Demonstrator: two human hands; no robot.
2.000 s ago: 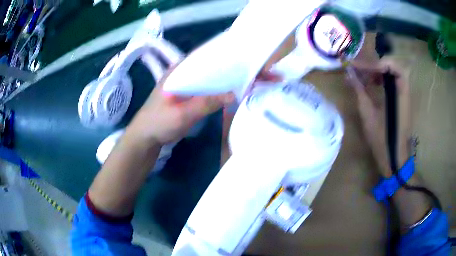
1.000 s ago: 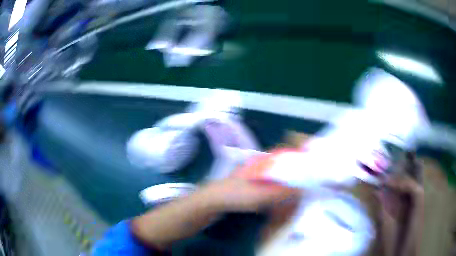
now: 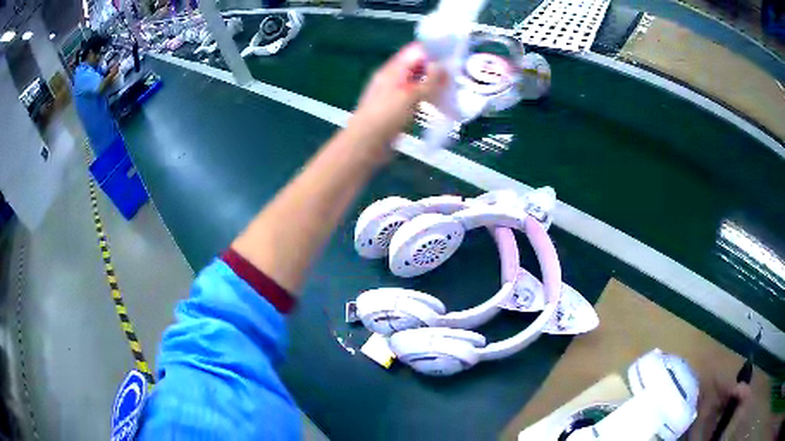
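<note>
My left hand (image 3: 400, 95) is raised at the upper middle, closed on a blurred white headset (image 3: 452, 39) over the pale rail and the green line. Two white cat-ear headsets with pink inner bands (image 3: 542, 250) lie on the green bench; a small silver battery with yellow tape (image 3: 377, 350) sticks out beside the lower ear cups. Another white headset part (image 3: 663, 396) lies at the lower right by the cream fixture (image 3: 564, 418). My right hand (image 3: 727, 412), dim and partly cut off by the lower edge, holds a black soldering iron (image 3: 744, 372).
Brown cardboard (image 3: 594, 344) covers the lower right bench. The pale rail (image 3: 602, 232) runs diagonally behind the headsets. Beyond it are a white headset (image 3: 274, 34) and a perforated white tray (image 3: 564, 21). A person in blue (image 3: 93, 95) and a blue bin (image 3: 120, 177) are at the left.
The view has swung left and widened. My left hand has carried a white headset up and away over the rail. The soldering iron and right hand now show at the lower right.
</note>
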